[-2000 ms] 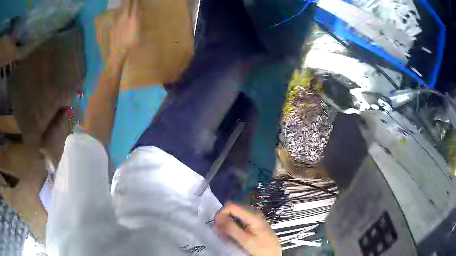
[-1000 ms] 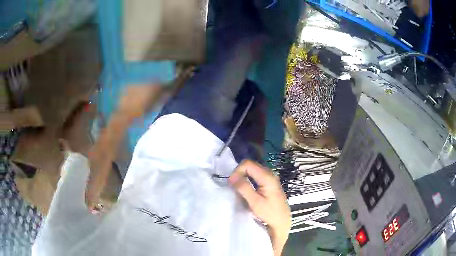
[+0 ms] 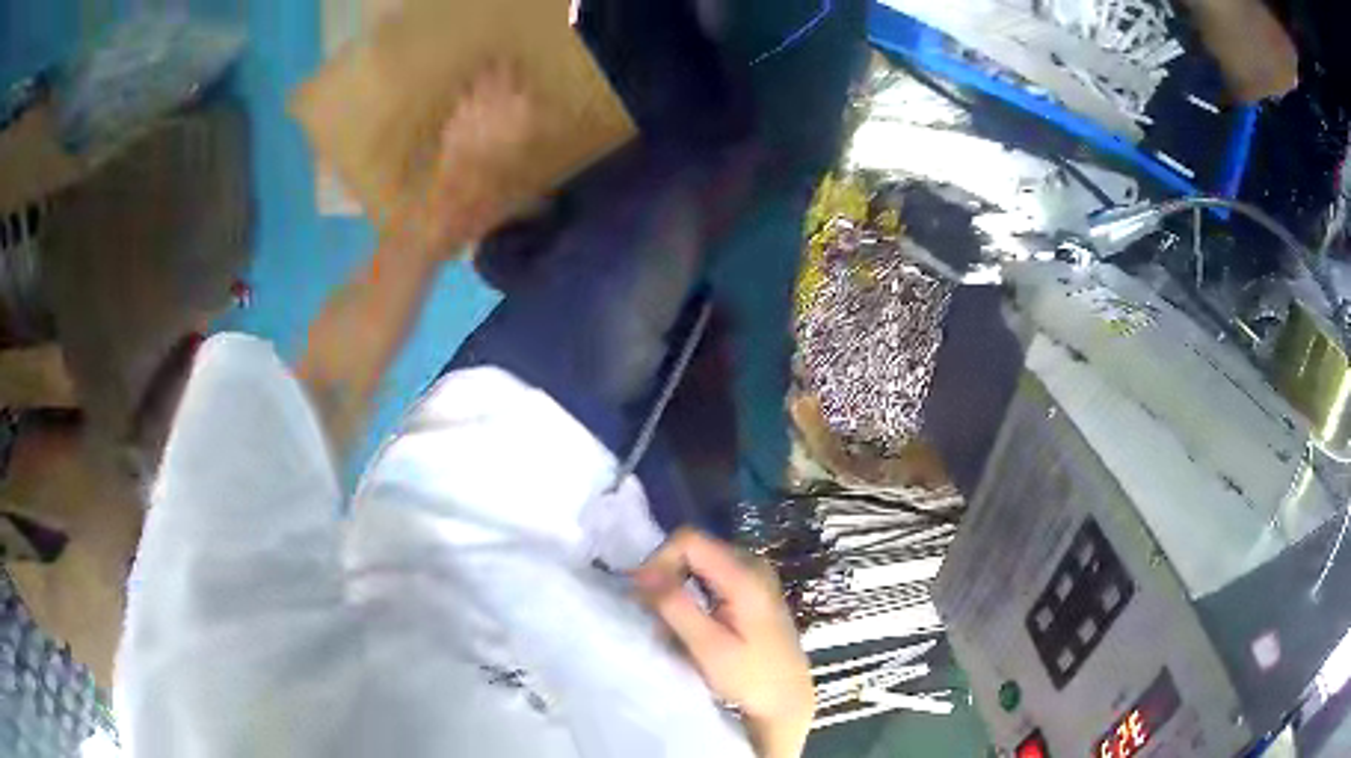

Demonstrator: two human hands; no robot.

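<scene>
My left hand (image 3: 489, 141) is blurred and lies on a brown cardboard piece (image 3: 393, 89) at the upper left. Whether it grips the cardboard is unclear. My right hand (image 3: 726, 615) is at the bottom centre, fingers curled, with a thin dark piece (image 3: 605, 566) sticking out at the fingertips. A thin grey strip (image 3: 667, 388) slants over my dark trousers, above and left of this hand. Whether the strip joins the dark piece cannot be told.
A grey machine with keypad and red display (image 3: 1022, 578) stands at the right. Pale strips (image 3: 874, 578) lie beside it, below a metallic heap (image 3: 874, 348) with yellow bits. A blue bin (image 3: 1022, 111) holds white pieces at the top right. Another hand (image 3: 1245, 45) shows there.
The view has shifted. Since one second ago, my left hand has moved up onto the cardboard. My right hand remains curled near my shirt and appears slightly lower left.
</scene>
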